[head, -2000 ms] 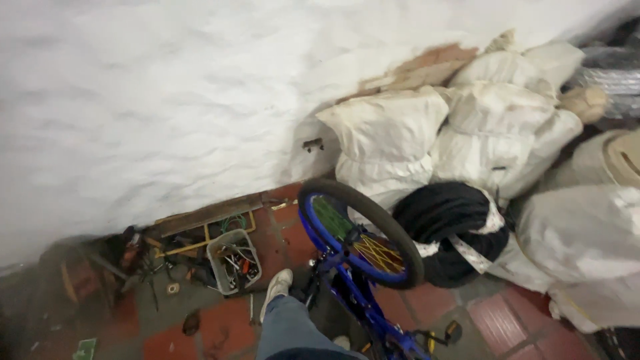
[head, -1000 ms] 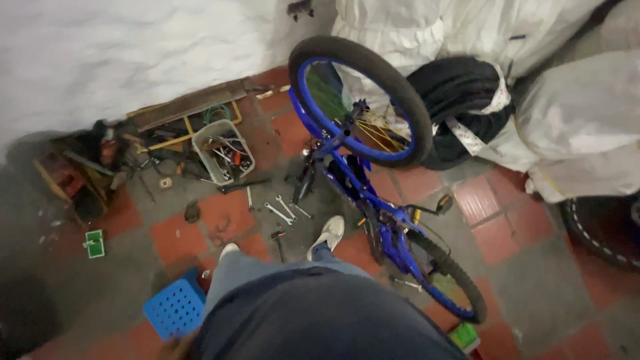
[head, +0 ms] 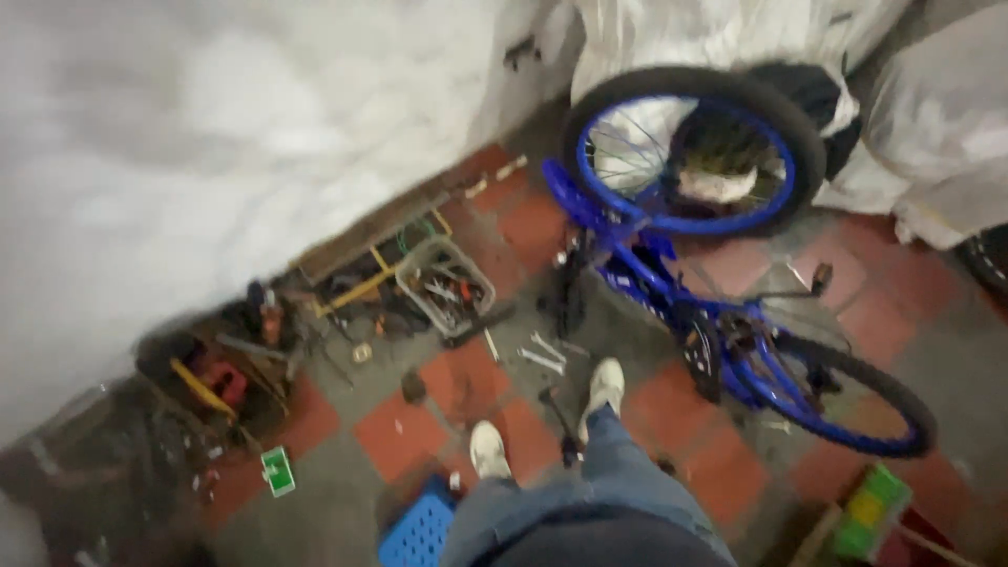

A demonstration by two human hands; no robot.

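Neither of my hands shows in the head view. A blue bicycle (head: 630, 264) stands on the tiled floor to the right of my feet, one blue-rimmed wheel (head: 811, 169) raised near the sacks and the other wheel (head: 917, 409) lower right. Left of the bicycle, a clear plastic bin (head: 405, 276) holds assorted hand tools. Several wrenches (head: 542, 361) lie on the floor between the bin and my shoes. A hammer-like tool (head: 557, 409) lies between my two white shoes.
White sacks (head: 937, 134) and a dark bundle (head: 795, 87) lie beyond the bicycle. A blue perforated plastic stool or crate (head: 421, 528) is by my left leg. Tools and scrap lie along the white wall (head: 236, 142). A green box (head: 874, 512) sits lower right.
The view has swung down and shifted, bringing the wrenches, the blue plastic object and the bicycle's lower wheel into sight. My feet now stand farther apart than one second ago.
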